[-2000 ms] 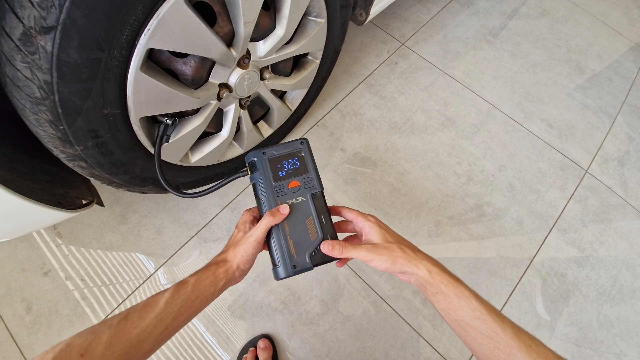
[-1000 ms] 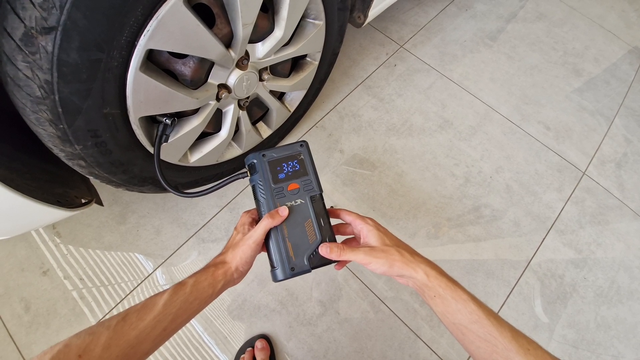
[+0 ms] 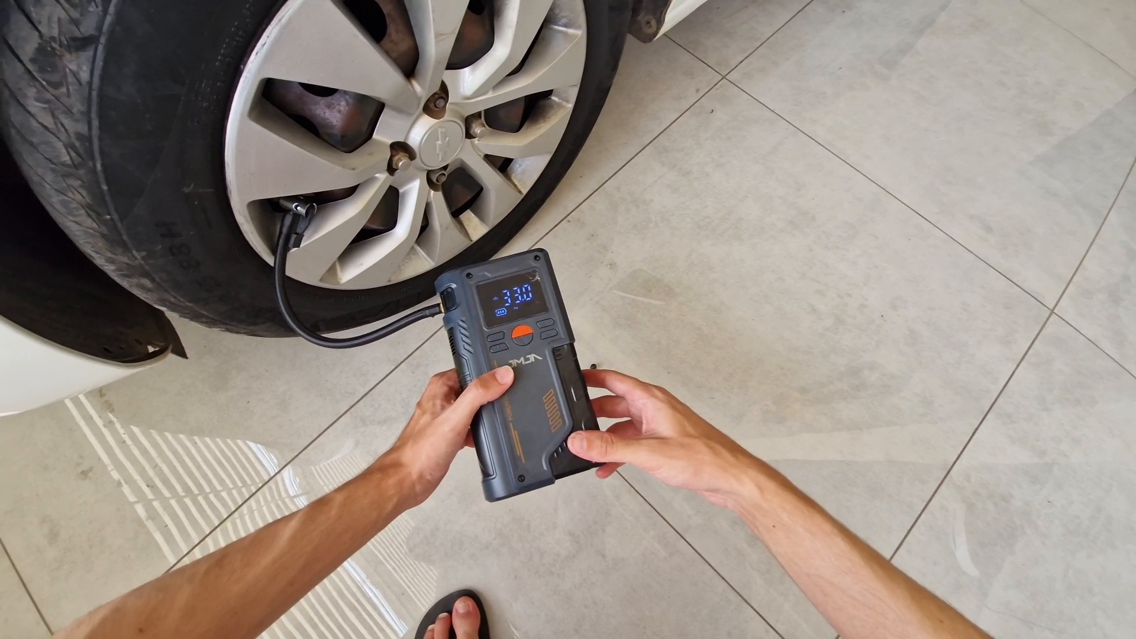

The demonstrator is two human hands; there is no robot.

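A dark grey portable tyre inflator (image 3: 524, 390) is held between my hands, its lit display (image 3: 515, 300) reading 33.0 above an orange button (image 3: 523, 335). My left hand (image 3: 457, 413) grips its left side, thumb on the front face. My right hand (image 3: 652, 430) holds the lower right side, thumb near the bottom corner and fingers behind. From the inflator's upper left side a black air hose (image 3: 342, 341) curves to a valve connector (image 3: 297, 213) at the lower left of the silver alloy wheel (image 3: 377, 169). The valve itself is hidden.
The black tyre (image 3: 151, 169) rests on grey floor tiles (image 3: 852, 293). White car bodywork (image 3: 53, 368) and a dark wheel arch are at the left edge. A foot in a black flip-flop (image 3: 454, 617) shows at the bottom, beside striped light on the floor.
The number on the inflator's display has risen from 32.5 to 33.0. Both hands keep their hold, and the hose stays at the wheel.
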